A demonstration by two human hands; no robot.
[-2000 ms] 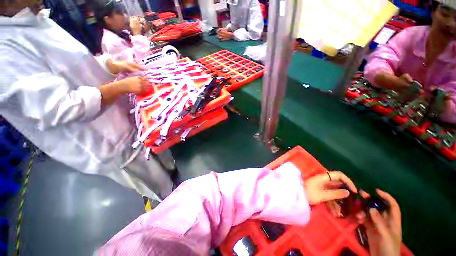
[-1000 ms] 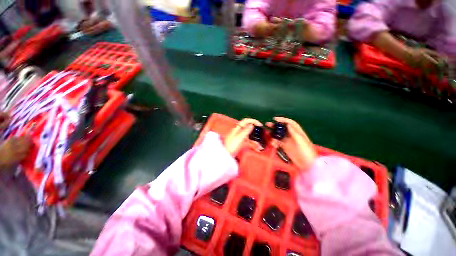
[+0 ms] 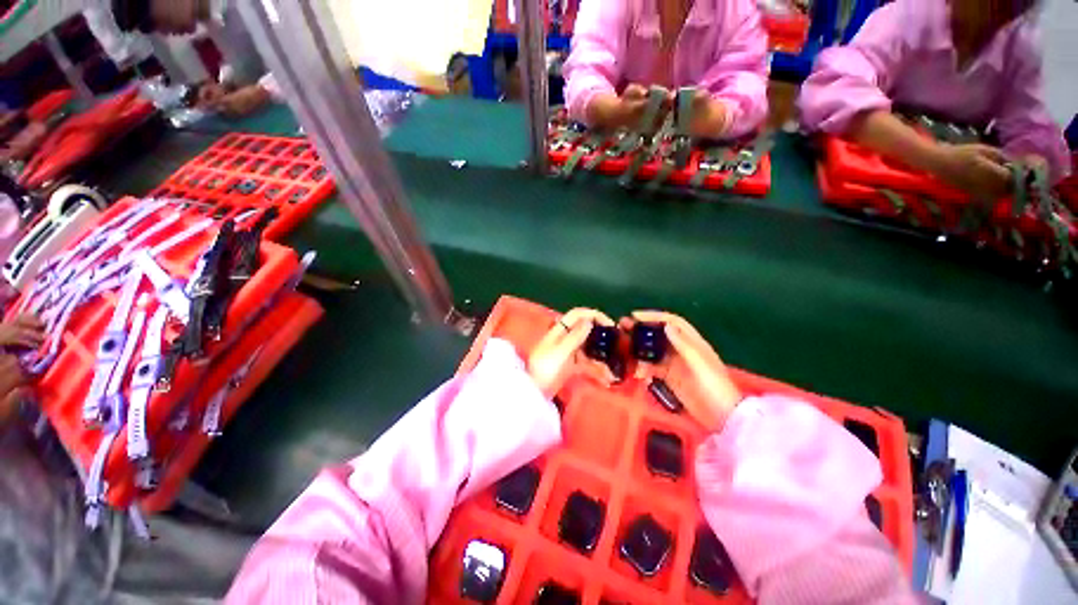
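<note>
The red compartment tray (image 3: 601, 425) lies in front of me with dark watch heads in its pockets. My left hand (image 3: 569, 351) holds a black watch head (image 3: 602, 343) upright over the tray's far part. My right hand (image 3: 690, 364) holds a second black watch head (image 3: 650, 342) just beside it. Both heads show dark glossy faces towards me. One watch head (image 3: 482, 567) in the tray's near left is lit white. Another watch head (image 3: 664, 395) stands tilted under my right fingers. My right forearm hides part of the tray.
A metal post (image 3: 361, 154) rises beyond the tray's left corner. Stacked red trays with pale and black straps (image 3: 142, 319) are at left, another red tray (image 3: 254, 171) behind. A record sheet (image 3: 999, 520) lies right. Two workers in pink handle strapped watches (image 3: 674, 148) across the bench.
The view has swung right and down since two seconds ago. My hands have come together with the two watch heads side by side, faces towards me.
</note>
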